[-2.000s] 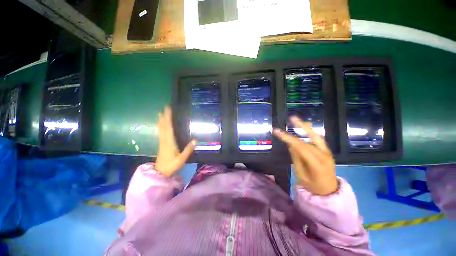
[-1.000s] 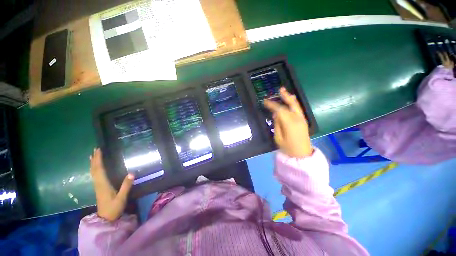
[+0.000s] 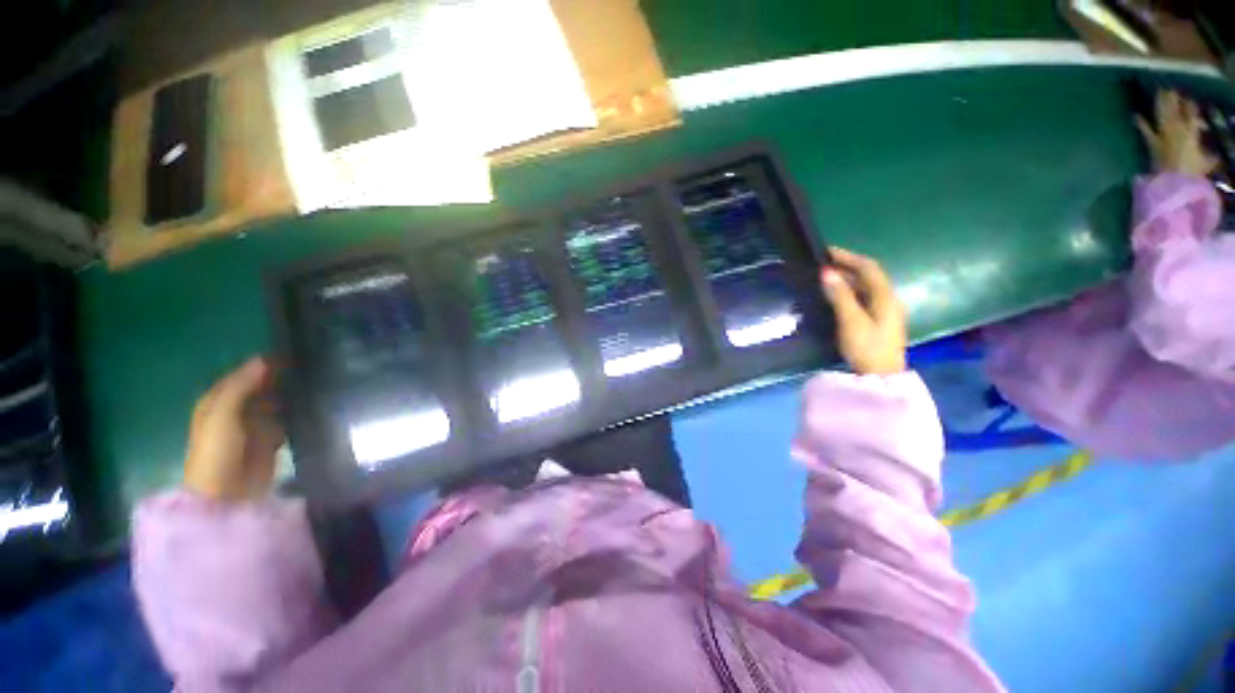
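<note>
A black phone tray lies at a slant in front of me over the green bench, its near edge past the bench edge. It holds several smartphones, such as the leftmost phone and the rightmost phone, screens lit with green and white text lines and glare. My left hand grips the tray's left end, fingers partly hidden behind it. My right hand grips the tray's right end, thumb on the rim.
Behind the tray, a tan board bears white sheets and a dark phone with a small label. Another tray is at the far left. Another person's hand and pink sleeve are at the right.
My right hand has left the rightmost phone's screen and taken the tray's right end. My left hand has closed on the left end. The view has turned, and the tray sits slightly differently.
</note>
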